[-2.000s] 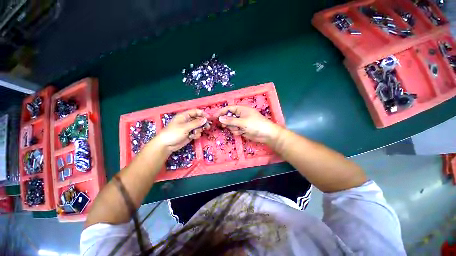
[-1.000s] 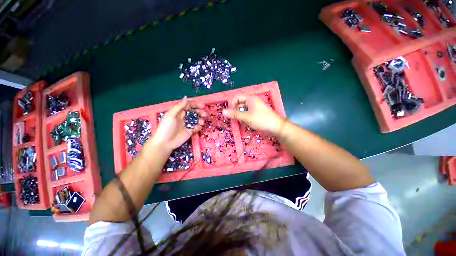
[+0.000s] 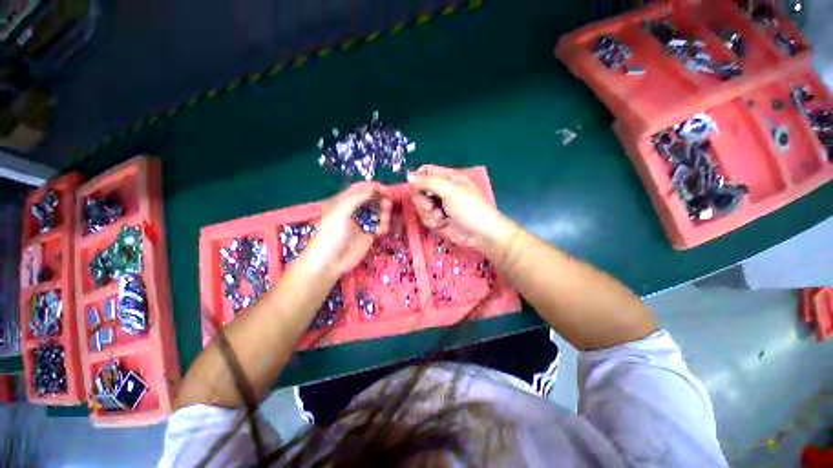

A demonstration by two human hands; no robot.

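Note:
The pink-red sorting tray [image 3: 212, 274] lies in front of me, its compartments holding silvery components [image 3: 244, 271] on the left and thinly scattered dark and reddish bits on the right. My left hand [image 3: 352, 226] is above the middle of the tray, cupped around a small clump of dark-silver components. My right hand [image 3: 452, 207] is close beside it on the right, over the tray's far edge, fingers curled around a small dark part. A loose component pile [image 3: 367, 151] lies on the green surface just beyond the tray.
Side trays [image 3: 164, 343] with green boards [image 3: 119, 256], square modules and striped parts stand at the left. Larger trays [image 3: 674, 215] with grey-black metallic parts stand at the right. A tiny pale piece [image 3: 568, 135] lies on the green mat [image 3: 511, 87]. Strands of hair cross the lower view.
My left hand has turned from palm up to more closed around its clump. My right hand has moved closer to the tray's far edge. The whole view has shifted slightly.

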